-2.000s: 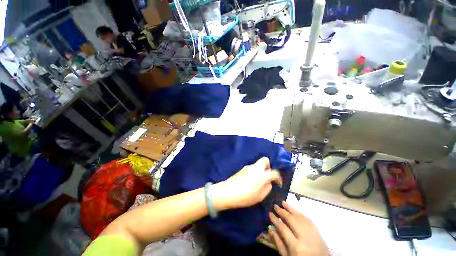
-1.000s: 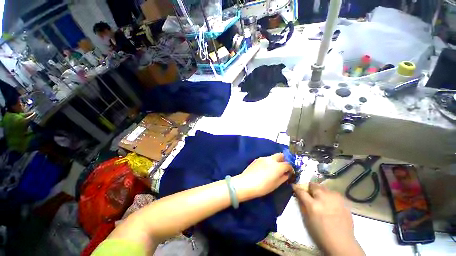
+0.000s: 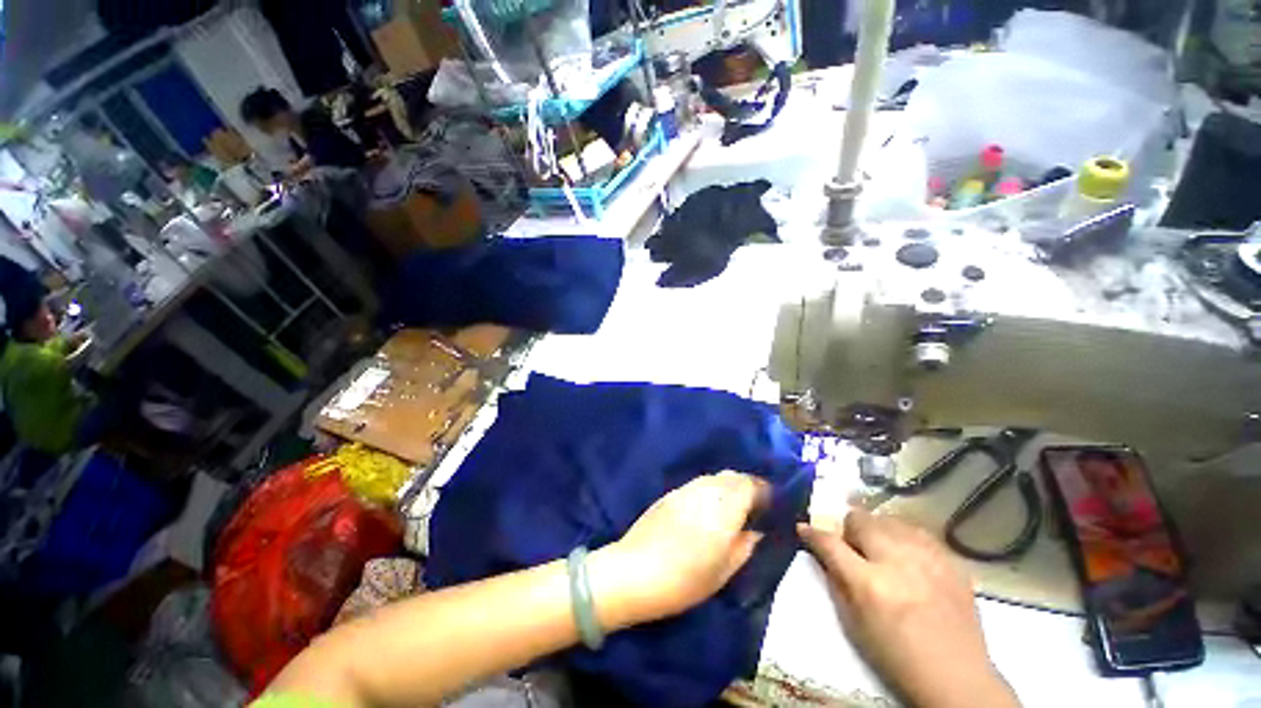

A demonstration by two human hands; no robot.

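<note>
A navy garment piece (image 3: 595, 457) lies spread on the white table, its right edge at the lit needle area (image 3: 816, 450) of the cream-white sewing machine (image 3: 1023, 367). My left hand (image 3: 692, 542) lies on the cloth near its right edge, fingers bent and pinching the fabric. My right hand (image 3: 899, 595) is at the cloth's right edge, below the needle area, with thumb and index fingertips on the edge. The fingertips of my left hand are partly hidden.
Black scissors (image 3: 989, 491) and a lit smartphone (image 3: 1123, 553) lie right. A second navy piece (image 3: 512, 281) and black fabric (image 3: 712, 228) lie beyond. A cardboard piece (image 3: 394, 394) and red plastic bag (image 3: 297, 553) are left. Two people sit at far left.
My left hand has moved back from the needle area, toward me and left. My right hand has moved from lower on the cloth up to its right edge.
</note>
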